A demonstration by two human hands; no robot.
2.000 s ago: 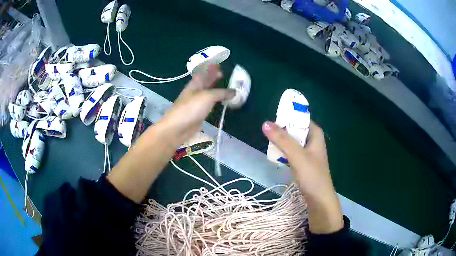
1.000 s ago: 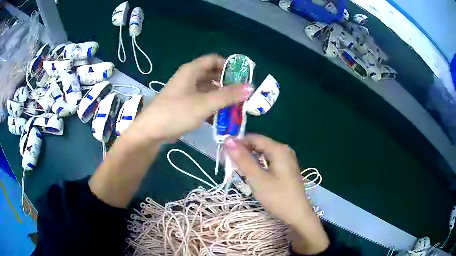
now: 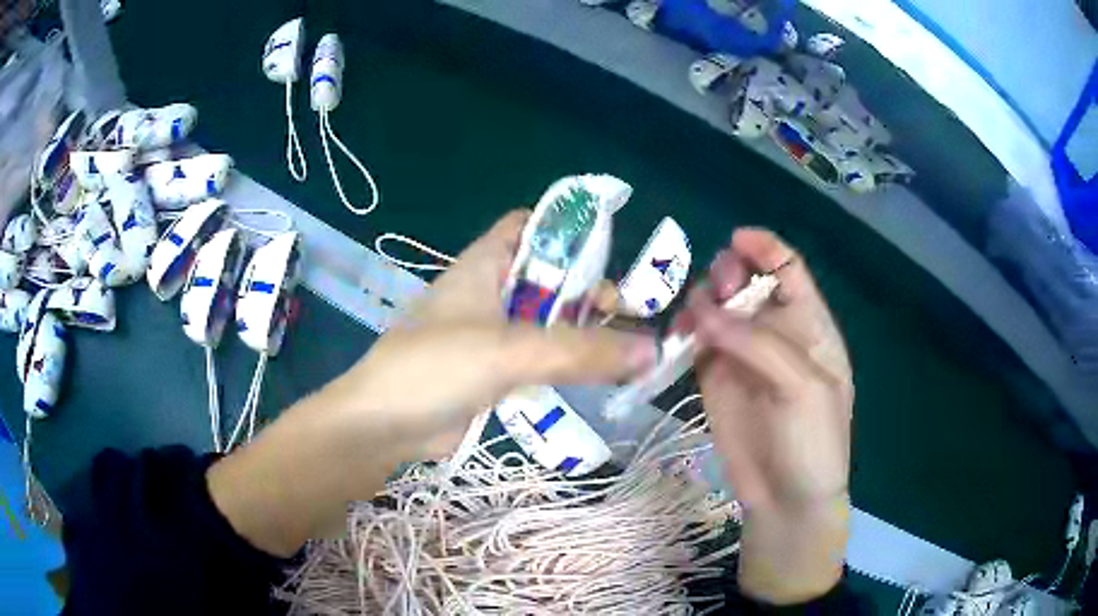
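Note:
My left hand holds an open white housing, its hollow side up. A green circuit board shows in its upper end, with blue and red parts below, partly hidden by my fingers. My right hand is just right of it, fingers pinched on a blurred pale cord; the cord's lower end is unclear. A large heap of pale cords lies in front of me. A white shell with a blue mark lies at the heap's top edge, below my left hand.
A white unit lies on the green belt behind my hands. Two corded units lie at the upper left. Many white shells are piled left, several upright. Across the belt are more shells and a blue basket. A metal rail crosses diagonally.
My right hand has left the housing's lower end, moved up and right, and now pinches a cord. The left hand still holds the housing, now tilted. A white shell now shows below the hands.

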